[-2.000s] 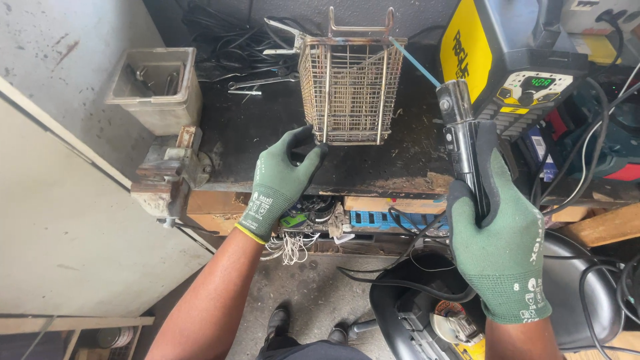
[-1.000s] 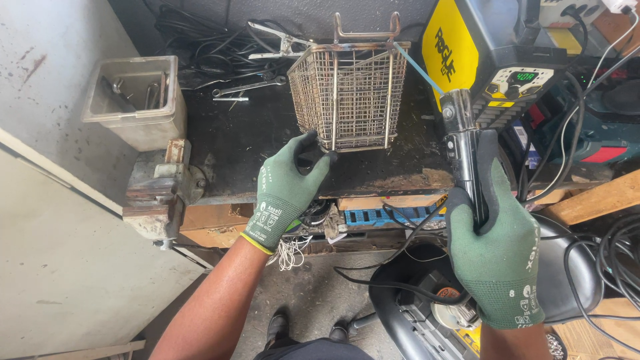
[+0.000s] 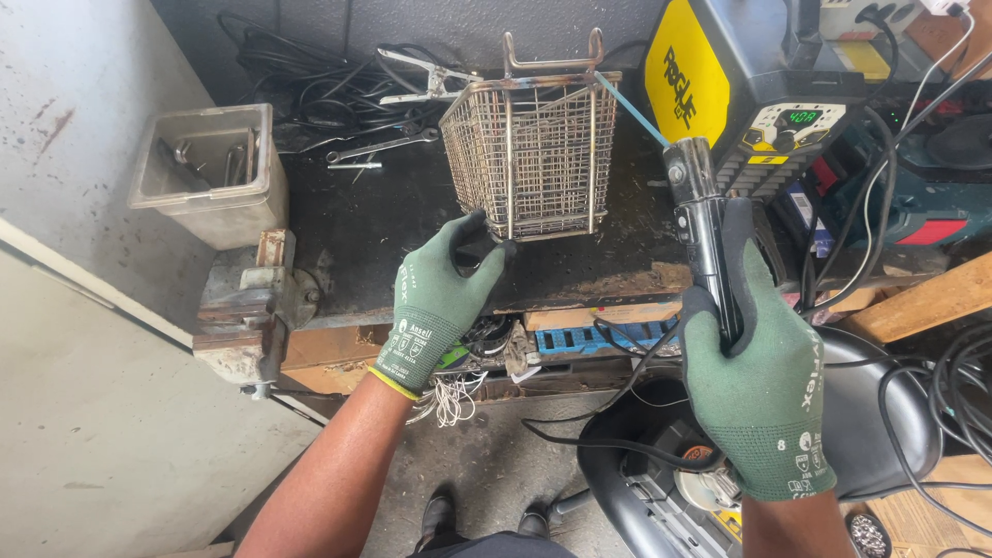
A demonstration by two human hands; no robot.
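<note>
A wire-mesh metal basket point(image 3: 542, 155) stands on the dark workbench point(image 3: 372, 232), its hooked bracket at the top. My left hand point(image 3: 457, 287), in a green glove, has thumb and fingertips at the basket's lower front corner. In my gloved right hand point(image 3: 744, 341) is a black welding electrode holder point(image 3: 697, 225). A blue-coated welding electrode point(image 3: 632, 108) runs from its jaw to the upper right corner of the basket, by the bracket's foot; whether it touches cannot be told. The yellow and black welding machine point(image 3: 697, 85) stands behind, its display lit.
A rusty bench vise point(image 3: 256, 310) is fixed at the bench's left, below a plastic container point(image 3: 209, 186) of tools. Behind the basket lie a metal clamp point(image 3: 434, 81), a combination wrench point(image 3: 384, 145) and black cables point(image 3: 325, 101). A black chair point(image 3: 876, 411) stands at lower right, with cables nearby.
Both hands keep nearly the same pose, the left at the basket's lower corner and the right around the electrode holder. The view has shifted slightly.
</note>
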